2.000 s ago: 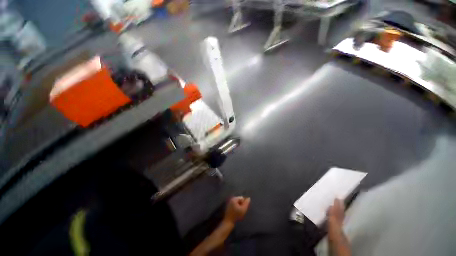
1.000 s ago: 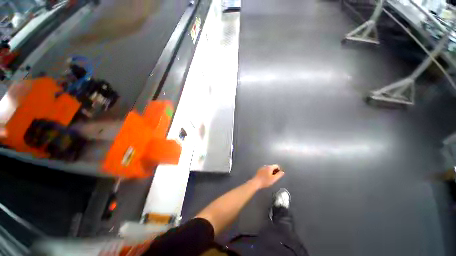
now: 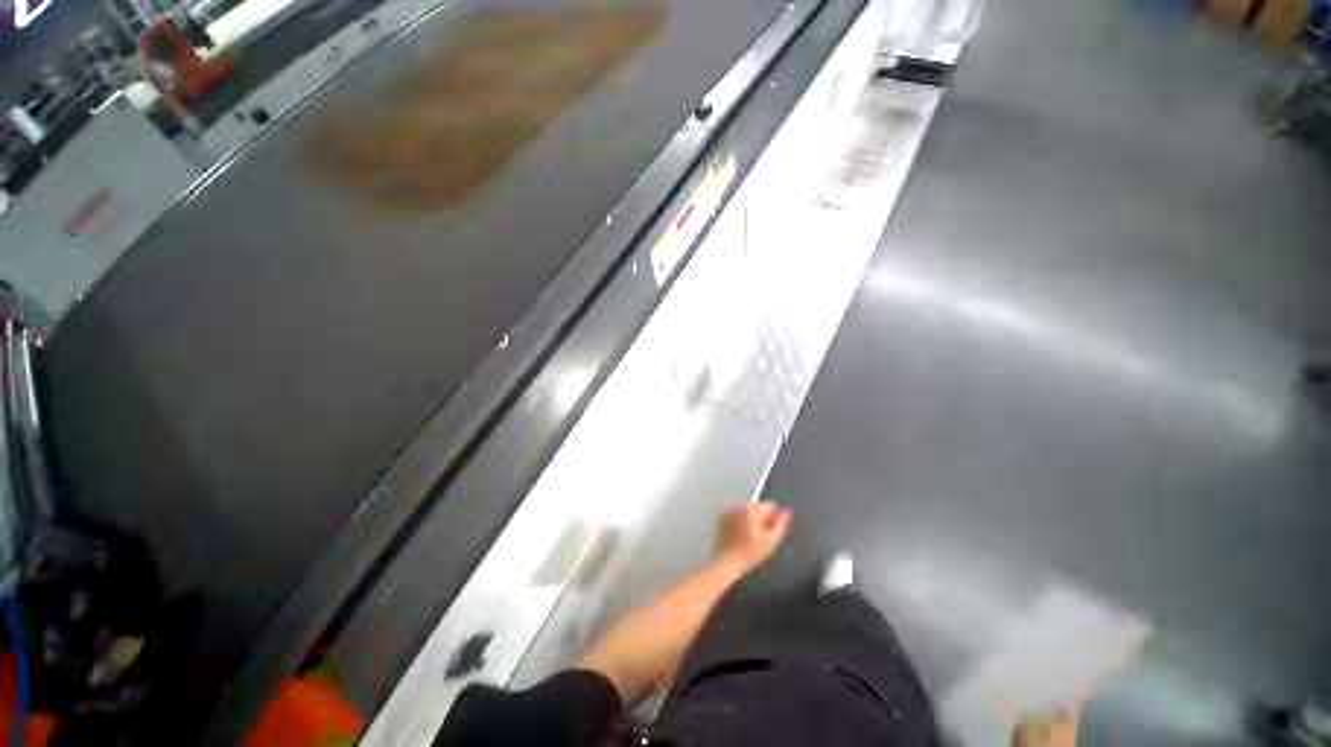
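Observation:
My left hand (image 3: 755,533) is low in the middle of the view, beside the machine's white side. Its fingers are curled and I see nothing in it. My right hand (image 3: 1047,727) is at the bottom edge, partly cut off and blurred, on the near edge of a white sheet (image 3: 1058,642) that it holds above the floor. A brown leather hide (image 3: 482,110) lies flat on the dark grey cutting bed (image 3: 307,314) at the upper left, blurred and out of reach of both hands.
The bed edge rail (image 3: 504,343) and the machine's long white side (image 3: 657,365) run diagonally on my left. An orange part (image 3: 299,712) is at the lower left. Grey floor (image 3: 1051,292) lies to the right. Brown boxes (image 3: 1255,18) are at the top right.
The orange gantry parts have shifted to the lower left edge, and the bed with the hide shows more. The white sheet and right hand, out of view a second ago, show again.

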